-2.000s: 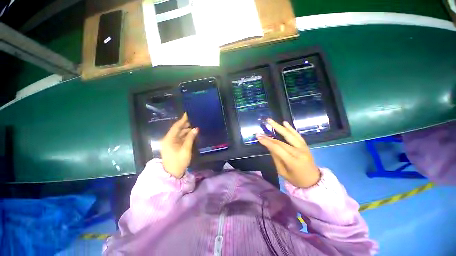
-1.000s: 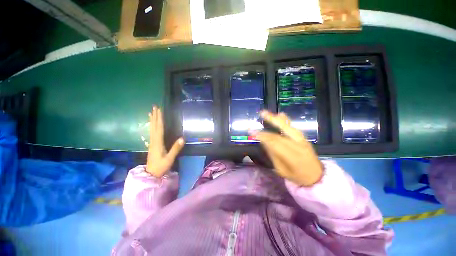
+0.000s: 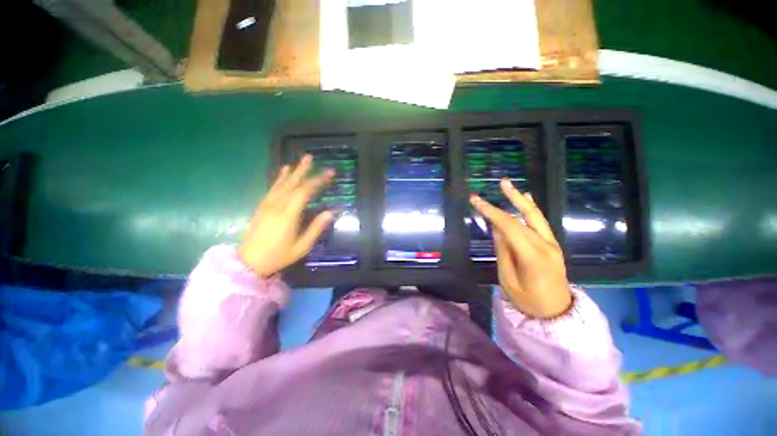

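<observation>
A black phone tray point(image 3: 368, 204) with a row of pockets lies on the green bench in front of me. Several smartphones lie in the pockets. The leftmost phone point(image 3: 345, 183) shows green text, partly under my left hand point(image 3: 281, 217), whose fingers are spread over it. The second phone point(image 3: 415, 192) shows a dark blue screen with a red strip at the bottom. My right hand point(image 3: 526, 247) is over the third phone point(image 3: 494, 162), fingers apart, holding nothing. The rightmost phone point(image 3: 594, 187) shows faint green text. Whether fingertips touch the screens is unclear.
Behind the tray, a tan board point(image 3: 298, 64) bears white sheets point(image 3: 388, 77) and a dark phone point(image 3: 244, 36) with a small white label. A grey post point(image 3: 119, 34) stands at the back left. Blue cloth point(image 3: 77, 341) is at the left, and a pink sleeve point(image 3: 741, 315) at the right edge.
My left hand has moved from beside the tray onto the leftmost phone, which now shows green text. My right hand has moved from near the second phone to over the third. The camera view has shifted.
</observation>
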